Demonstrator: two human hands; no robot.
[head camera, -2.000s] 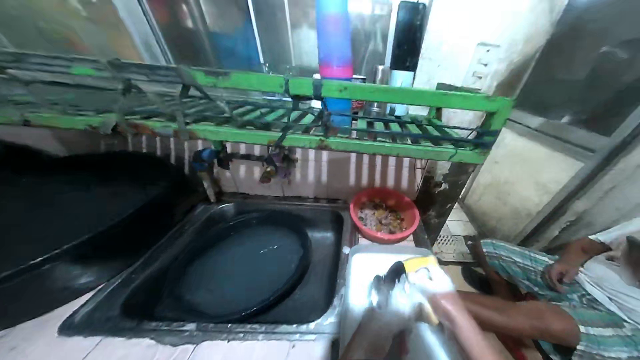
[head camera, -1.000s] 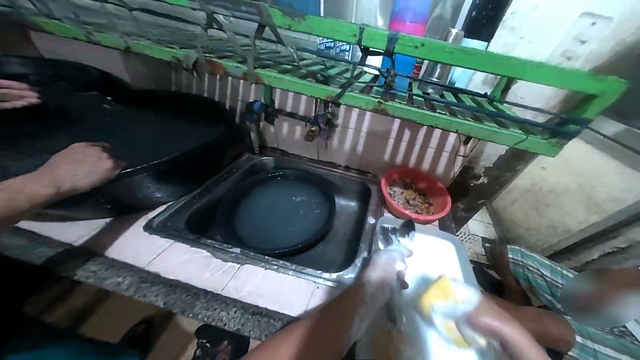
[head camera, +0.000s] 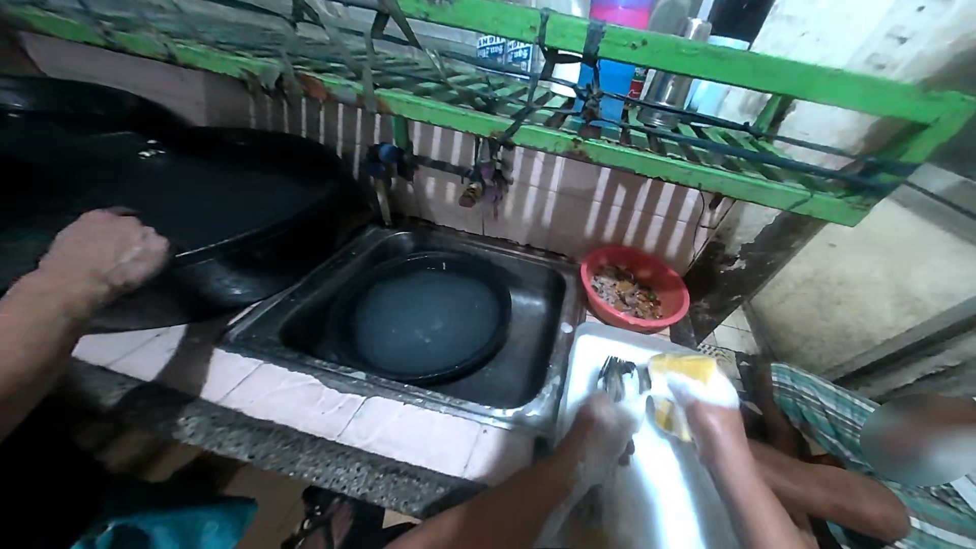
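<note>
Over a white tray (head camera: 583, 358) at the lower right, my left hand (head camera: 606, 427) grips several metal forks (head camera: 618, 374), tines pointing up and away. Suds cover the fingers. My right hand (head camera: 709, 396), also soapy, holds a yellow sponge (head camera: 682, 366) just right of the forks. Left of the tray, a round black basin (head camera: 427, 313) with cloudy water sits in the metal sink (head camera: 537, 305). A red plastic bowl (head camera: 671, 297) with food scraps stands behind the tray.
A co-worker's hand (head camera: 114, 248) is at large black tubs (head camera: 229, 282) on the left. Taps (head camera: 385, 164) are behind the sink, under a green rack (head camera: 686, 53) with bottles and cups. Another person (head camera: 831, 488) sits at the right.
The co-worker's arms come into view at the left tubs; one hand seen a second ago at the far left edge is out of view now. The sponge has moved closer to the forks.
</note>
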